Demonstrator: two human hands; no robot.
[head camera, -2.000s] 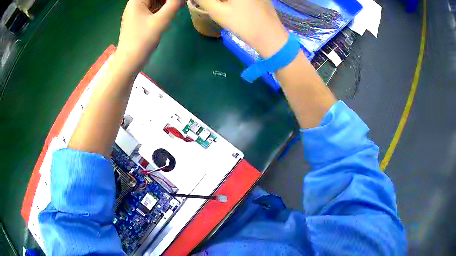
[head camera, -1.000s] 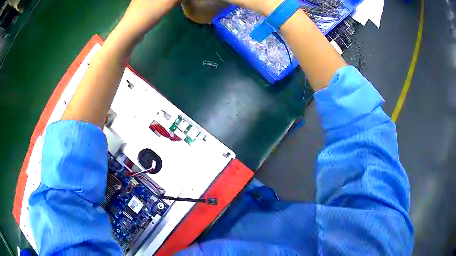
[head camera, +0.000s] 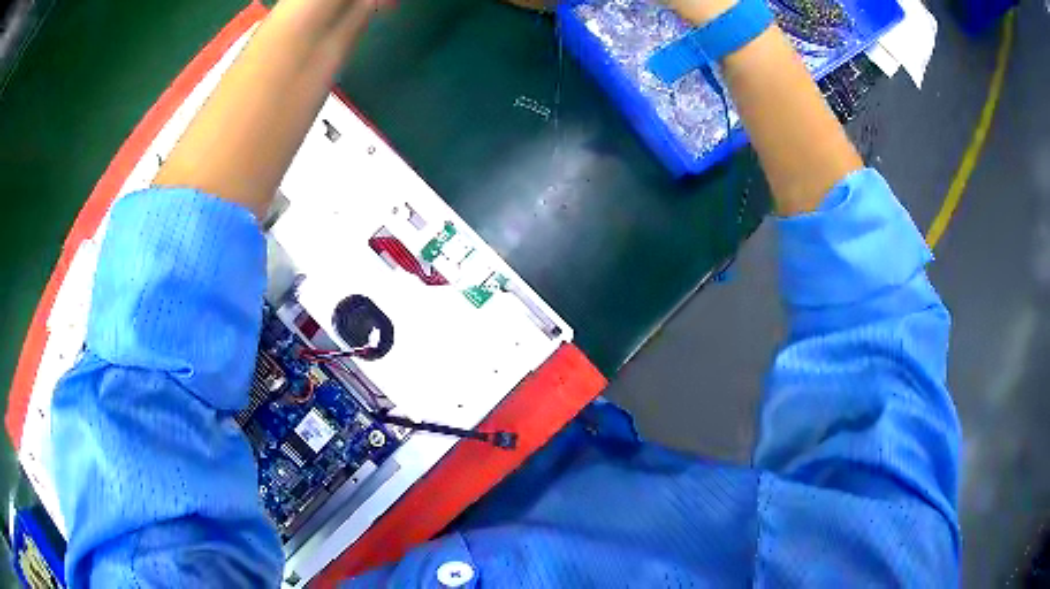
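The white back panel (head camera: 455, 362) lies aslant in the red foam cradle (head camera: 564, 380). The blue mainboard (head camera: 309, 440) is at its lower part, partly hidden by my left sleeve. A black lead (head camera: 455, 430) sticks out past the panel onto the red edge. My left hand (head camera: 366, 5) is almost wholly cut off by the top edge, its forearm above the panel. My right hand (head camera: 697, 9), with a blue wrist strap, is also cut off at the top, over the blue bin. Fingers and anything in them are hidden.
The blue bin (head camera: 679, 144) holds clear small parts; another blue tray (head camera: 858, 21) behind it holds dark cables. White paper (head camera: 915, 44) is beside it. A small green board (head camera: 477, 296), red wires (head camera: 403, 255) and a black coil (head camera: 362, 327) are on the panel. A yellow line (head camera: 979, 150) marks the floor.
Both hands have moved up, mostly out of the picture. My right hand has moved right, from near the tan ring to above the bin of clear parts.
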